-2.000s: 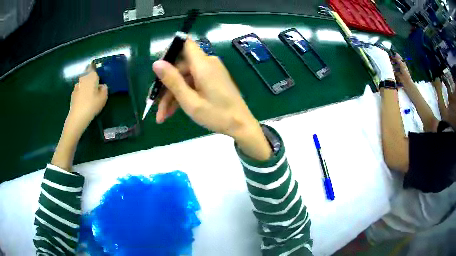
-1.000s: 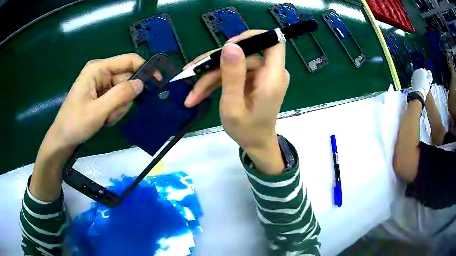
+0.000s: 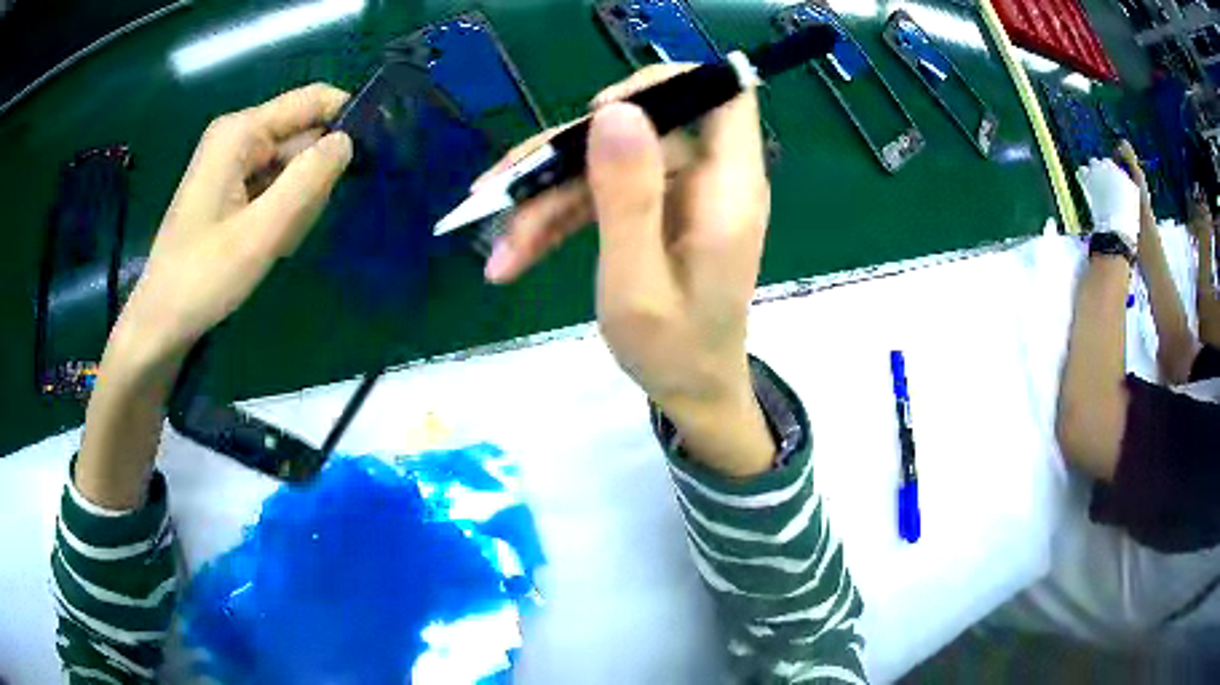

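My left hand grips a black phone middle frame by its upper edge, tilted above the belt and the white sheet. Dark blue film lies across the frame's upper part; it is blurred. My right hand holds a pointed tool with a black handle and a white band. Its pale tip points left, over or just beside the blue film; whether it touches is unclear. A pile of bright blue crumpled film lies on the white sheet below the frame.
The green belt carries several frames at the back, one being this frame. Another frame lies at far left. A blue-and-black marker lies on the sheet. A red tray and a person's arm are at right.
The frame was on the belt, then was lifted by my left hand. Since then it has moved slightly up and left. The tool tip is slightly lower left. Belt frames have shifted right.
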